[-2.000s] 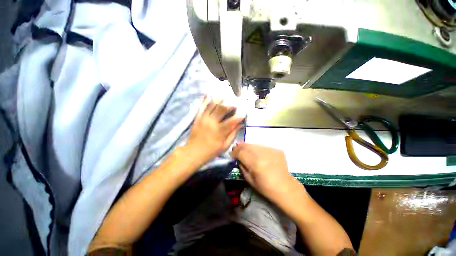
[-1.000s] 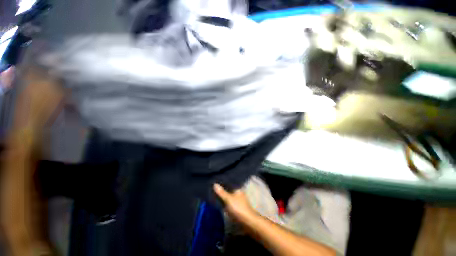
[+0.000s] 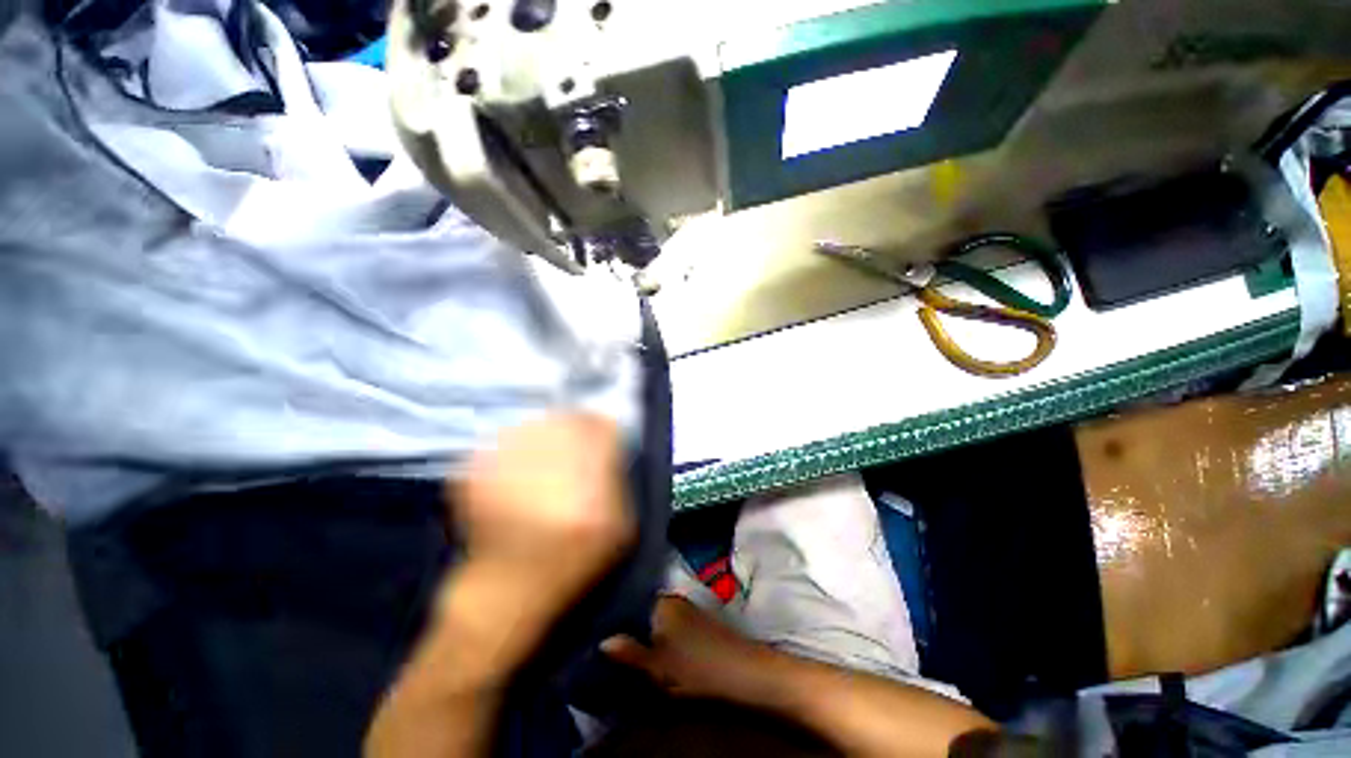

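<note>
The grey-blue garment panel (image 3: 341, 356) lies left of the needle, with dark outer fabric (image 3: 282, 592) below it, hanging towards my lap. A dark edge strip (image 3: 651, 415) runs from the presser foot (image 3: 630, 270) towards me. My left hand (image 3: 545, 496) is blurred, closed like a fist on the grey panel beside the dark strip; its fingertips are hidden. My right hand (image 3: 674, 644) is lower, at the dark cloth below the table edge; its grip is partly hidden.
The sewing machine head (image 3: 637, 104) stands above the cloth. Scissors (image 3: 985, 308) with green and orange-yellow handles lie right of the needle, beside a dark flat box (image 3: 1163, 237). The green table edge (image 3: 948, 415) runs in front, with a shiny brown board (image 3: 1200, 518) at lower right.
The view has swung back over the needle. My left hand has come from the far left to the cloth near the needle. The dark fabric's edge now lies along the needle line.
</note>
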